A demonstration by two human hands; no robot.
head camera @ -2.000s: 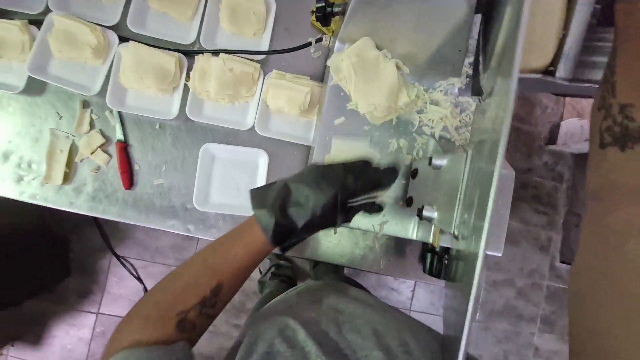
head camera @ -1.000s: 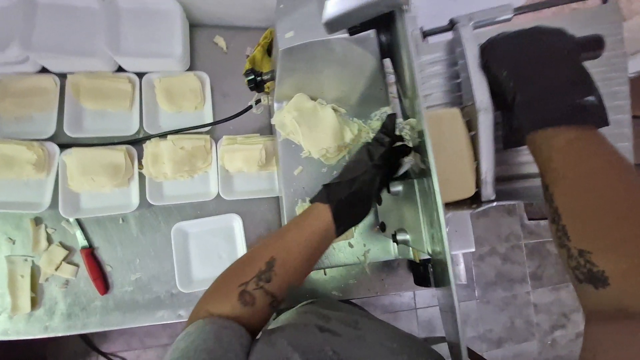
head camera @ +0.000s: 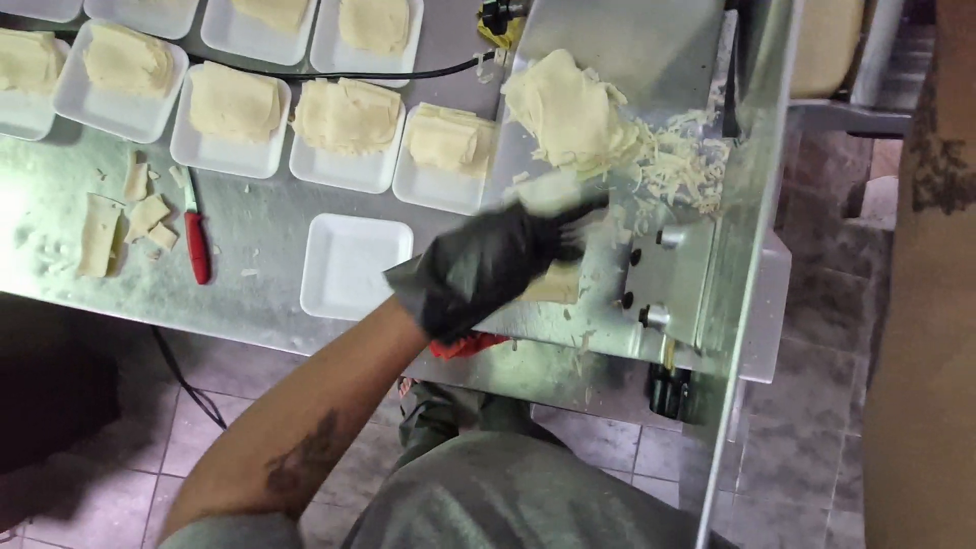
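Observation:
My left hand (head camera: 496, 263), in a black glove, is blurred over the metal slicer's receiving surface, below a pile of sliced cheese (head camera: 568, 114). Whether its fingers hold anything cannot be told. Shredded cheese bits (head camera: 686, 164) lie right of the pile, beside the slicer's upright metal plate (head camera: 751, 274). Left of my left hand is an empty white foam tray (head camera: 357, 267). Of my right side only the forearm (head camera: 926, 305) shows at the right edge; the hand is out of view. A cheese block (head camera: 827, 46) is partly visible beyond the plate.
Several foam trays with stacked cheese slices (head camera: 347, 118) stand in rows on the metal table (head camera: 252, 305). A red-handled knife (head camera: 197, 248) lies near cheese scraps (head camera: 145, 217). A black cable (head camera: 343, 76) crosses between the trays. A red cloth (head camera: 465, 345) is below my left wrist.
My left hand has moved back from beside the slicer's upright plate, toward the empty tray. My right hand, seen on the slicer's carriage side one second ago, is out of view after a large view shift.

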